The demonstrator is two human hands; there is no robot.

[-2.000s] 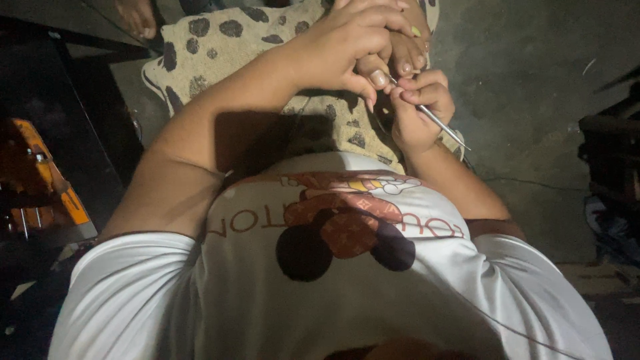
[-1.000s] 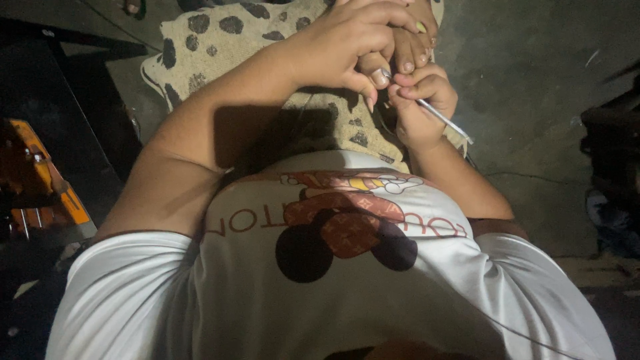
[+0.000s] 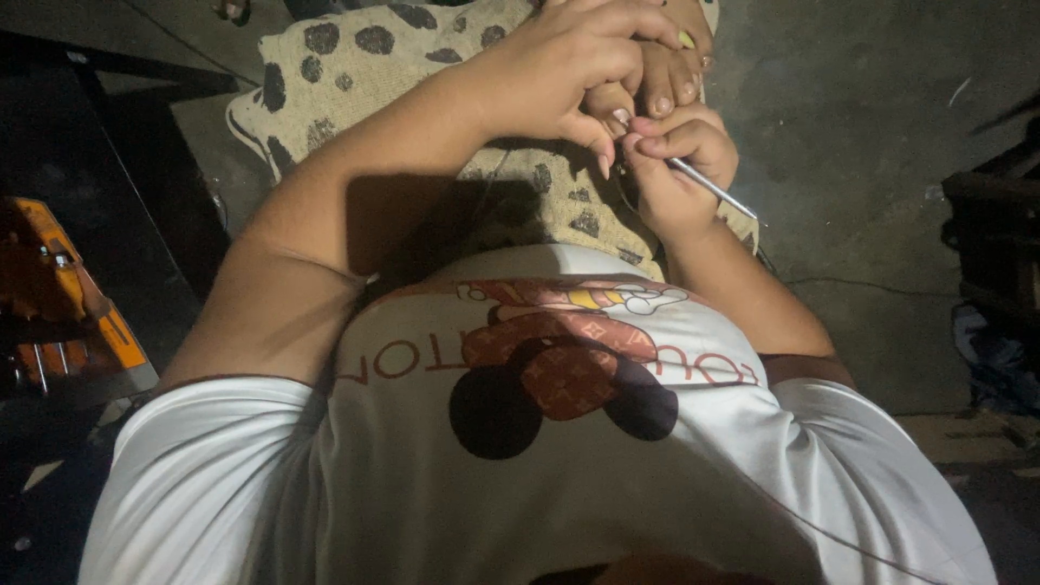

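A bare foot (image 3: 662,77) rests toes toward me on a pale cloth with dark spots (image 3: 349,61). My left hand (image 3: 581,73) lies over the foot, its fingers and thumb around the big toe (image 3: 611,104). From the other side my right hand (image 3: 682,154) grips a thin metal nail tool (image 3: 715,191) between thumb and fingers. The tool's working end is at the big toenail, mostly hidden by my fingertips, while its shaft slants down to the right. A small yellow-green piece (image 3: 686,39) sits by the smaller toes, near my left fingertips.
An orange case (image 3: 122,341) with metal tools stands at the left beside a dark piece of furniture (image 3: 138,154). Dark objects (image 3: 999,236) are at the right edge. A thin cable (image 3: 869,288) crosses the concrete floor (image 3: 837,130). Part of another foot (image 3: 231,10) shows at the top left.
The tool in my right hand has changed its slant slightly. My left hand keeps its hold around the big toe.
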